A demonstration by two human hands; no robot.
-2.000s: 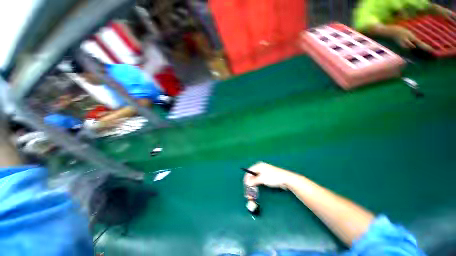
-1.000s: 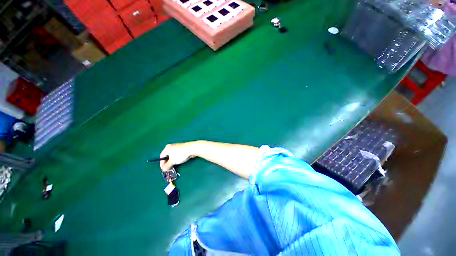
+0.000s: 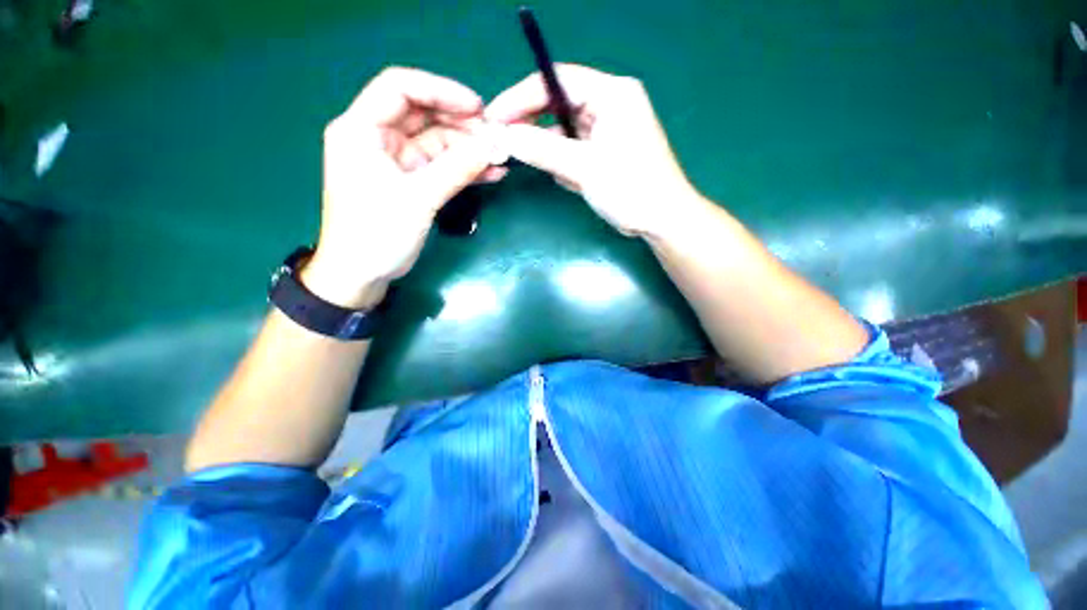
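Note:
My left hand point(image 3: 399, 167) and my right hand point(image 3: 596, 131) meet at the fingertips over the green bench point(image 3: 811, 143). A black glossy piece point(image 3: 458, 215) hangs below my left fingers; the rest of the unit is hidden by the fingers. My right hand also holds a thin dark stick point(image 3: 542, 66), pointing up and away. A white covering shows at the tip of my left thumb, where the hands touch.
A white scrap point(image 3: 51, 149) lies on the bench at the left. A small dark and white piece point(image 3: 75, 18) is at the top left corner. A dark shape stands at the left edge. A brown surface point(image 3: 1025, 369) with a clear tray is at the lower right.
My left hand has come into view and joined my right hand at the unit. The view has turned down toward my chest; the pink tray and blister trays on the bench have left the picture.

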